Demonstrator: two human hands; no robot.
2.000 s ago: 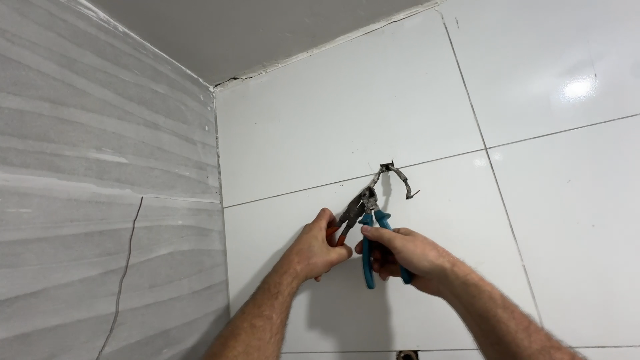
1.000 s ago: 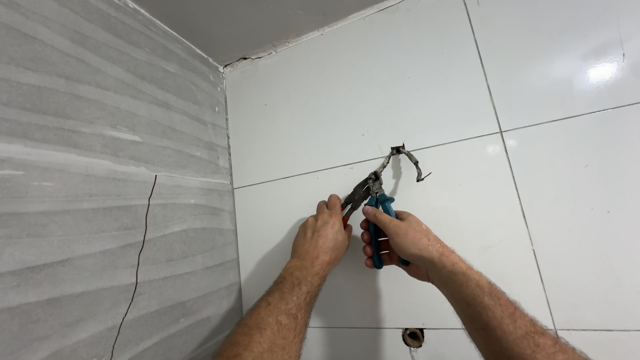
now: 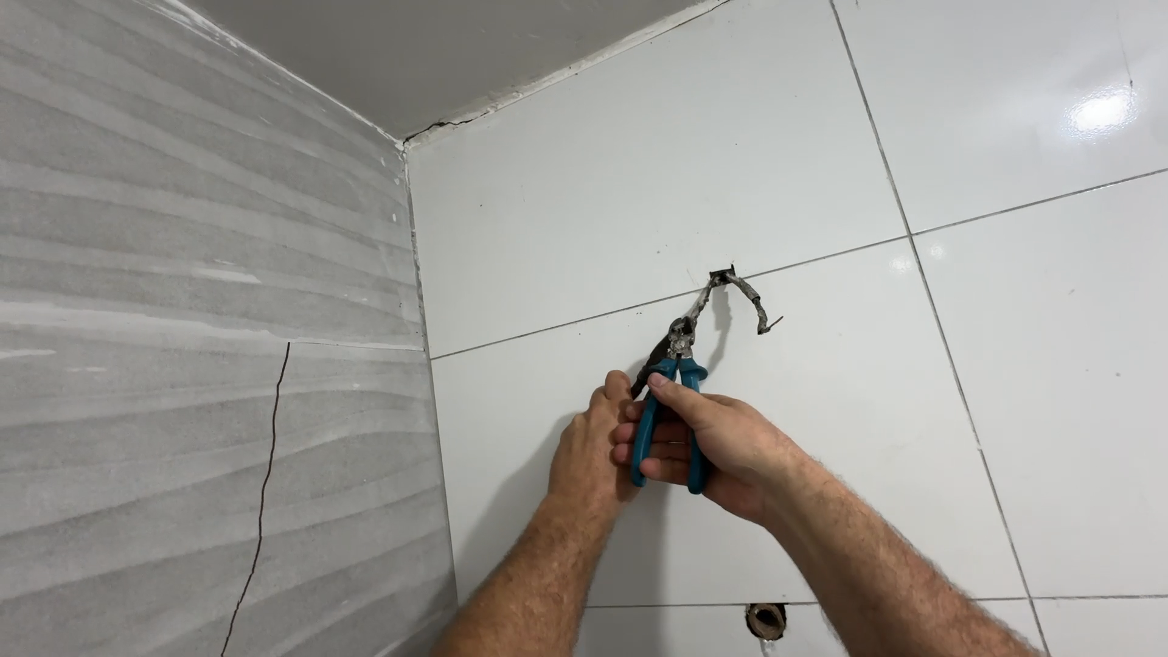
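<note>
Two stiff, dirt-coated cables come out of a small hole (image 3: 722, 275) in the white tiled wall. The right-hand cable (image 3: 750, 297) curves down and ends in a thin bare tip. At the lower end of the left-hand cable (image 3: 703, 303) are the jaws of blue-handled pliers (image 3: 671, 401), held in my right hand (image 3: 721, 438). Behind them, my left hand (image 3: 593, 443) grips a second, dark pliers-like tool (image 3: 653, 362), whose handles are mostly hidden by the hands. Whether each tool's jaws bite the cable cannot be told.
A grey wave-patterned wall (image 3: 182, 411) meets the white tiles at the left, with a thin dark wire (image 3: 265, 493) hanging in front of it. The grey ceiling (image 3: 438, 55) is above. A round pipe opening (image 3: 766, 621) sits in the tiles below the hands.
My left hand has turned about the dark tool and now sits lower behind the blue-handled pliers. The orange-red of the dark tool's handles, seen earlier, is now hidden.
</note>
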